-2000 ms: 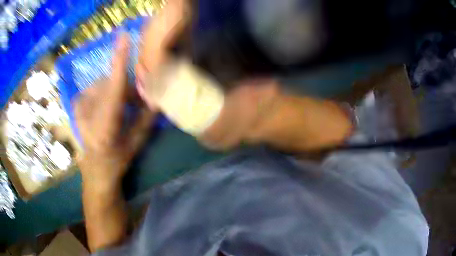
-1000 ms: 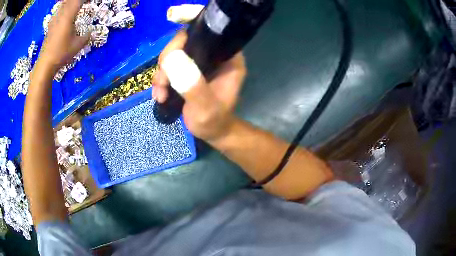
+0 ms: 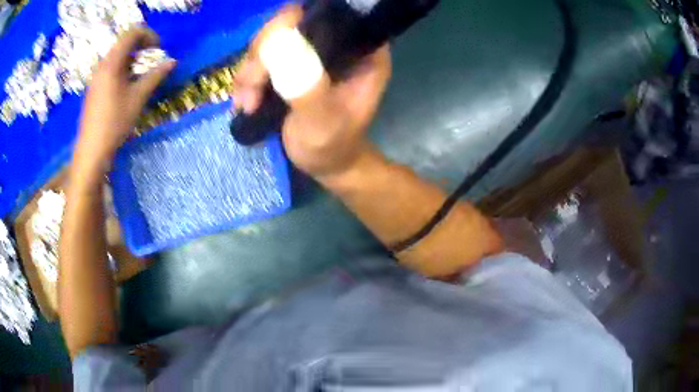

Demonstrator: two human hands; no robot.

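Note:
My right hand (image 3: 333,115) is closed around the black electric screwdriver (image 3: 337,38), with a cream wrap (image 3: 292,63) at a finger. The screwdriver's nose is over the upper right corner of the blue screw tray (image 3: 289,184), which is filled with tiny silver-grey screws (image 3: 203,180). My left hand (image 3: 126,84) is over the edge of the large blue sheet. A white housing (image 3: 149,60) shows between its thumb and fingers; blur hides its details. A heap of white housings (image 3: 88,38) lies just beyond that hand.
Brass pieces (image 3: 184,96) lie behind the screw tray. A cardboard tray (image 3: 38,264) with white parts is partly behind my left forearm. More white parts lie at the left edge. The black cord (image 3: 529,126) loops across my right forearm. A carton with clear plastic (image 3: 575,245) is at right.
My left hand has come back from the far heap towards me, and a white housing now shows in its fingers. My right hand still holds the screwdriver. The view has shifted slightly.

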